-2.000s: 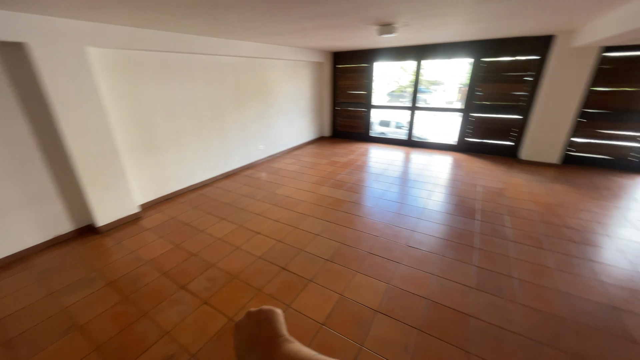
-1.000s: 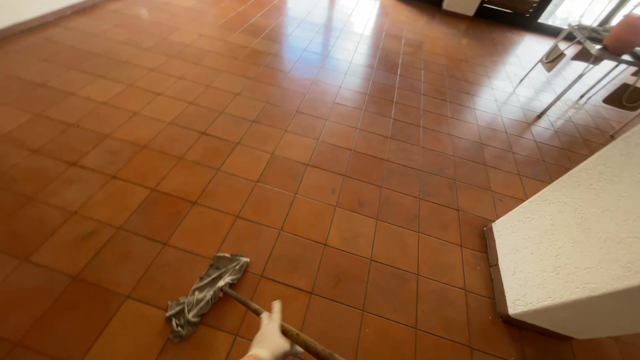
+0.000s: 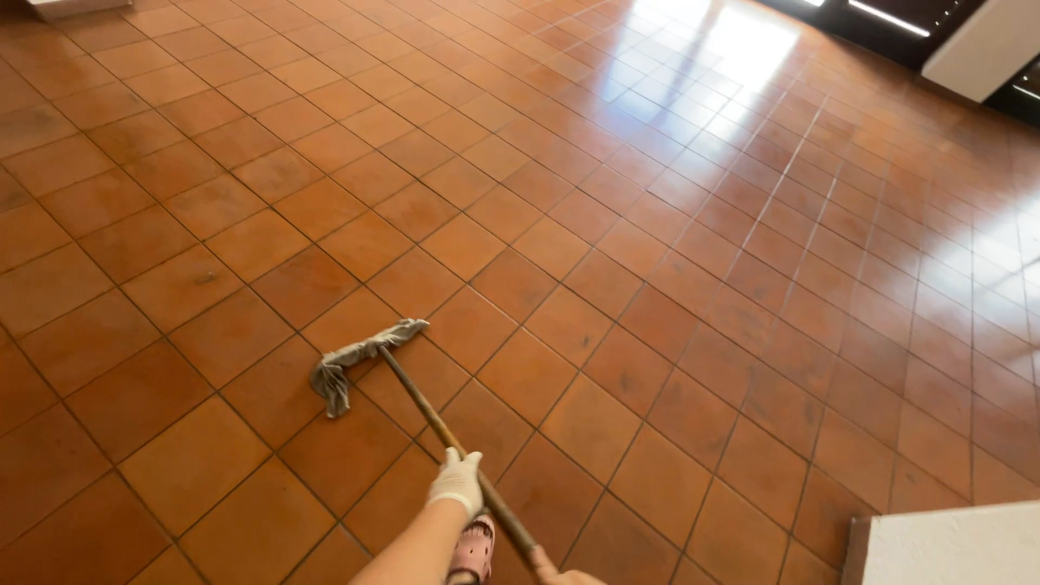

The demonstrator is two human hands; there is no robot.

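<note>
A wooden pole with a grey cloth draped over its head lies slantwise across the view, the cloth flat on the terracotta tiles. My left hand, in a pale glove, grips the pole around its middle. Lower down, at the bottom edge, my right hand is closed on the upper part of the pole; only its thumb and part of the hand show. The pole's far end beyond it is out of view.
A pink clog is on my foot just below the left hand. The corner of a white wall or pillar stands at the lower right. Another white pillar and dark shutters are at the upper right. Window light reflects off the tiled floor.
The view has tipped down from the room to the floor. The cloth-covered head now lies straighter across, with one end hanging back, and both hands show on the pole.
</note>
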